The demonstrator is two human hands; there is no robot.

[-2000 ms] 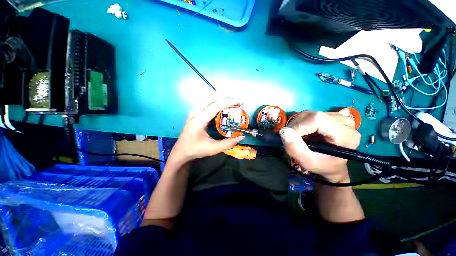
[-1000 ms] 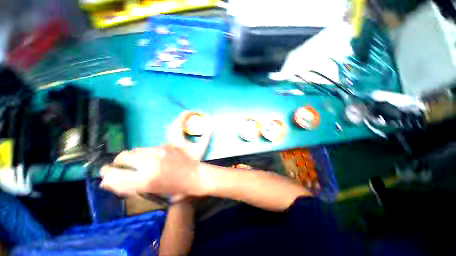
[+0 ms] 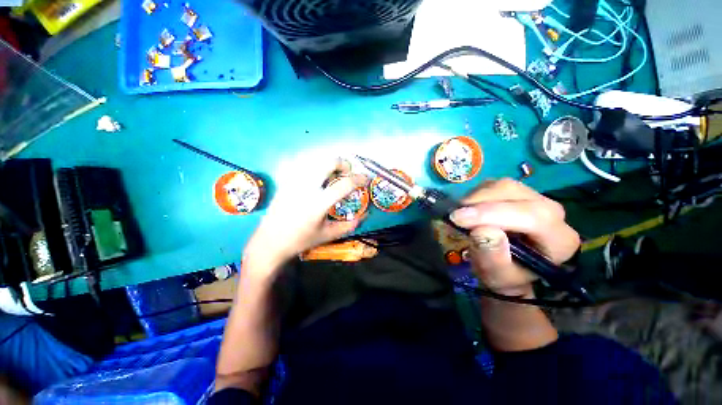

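My right hand (image 3: 518,229) holds the black soldering iron (image 3: 431,198); its metal barrel and tip point up-left over the mat, above two round orange housings. My left hand (image 3: 297,217) has its fingers around an orange housing (image 3: 348,202) with a circuit board inside. A second housing (image 3: 391,191) is right beside it, partly under the iron's barrel. Another housing (image 3: 237,192) stands at the left and one (image 3: 457,159) at the right, both with boards inside. The left hand's fingertips are washed out by bright light.
A thin black rod (image 3: 212,156) lies by the left housing. A blue tray (image 3: 229,59) with small parts is at the back left. A black fan unit (image 3: 340,28), a round metal container (image 3: 562,139) and an orange-handled tool (image 3: 340,251) are also around.
The view has shifted. My left hand, earlier on one housing, now holds a different one; the former stands alone at left. The arms, crossed a second ago, are apart, and the iron is over the housings.
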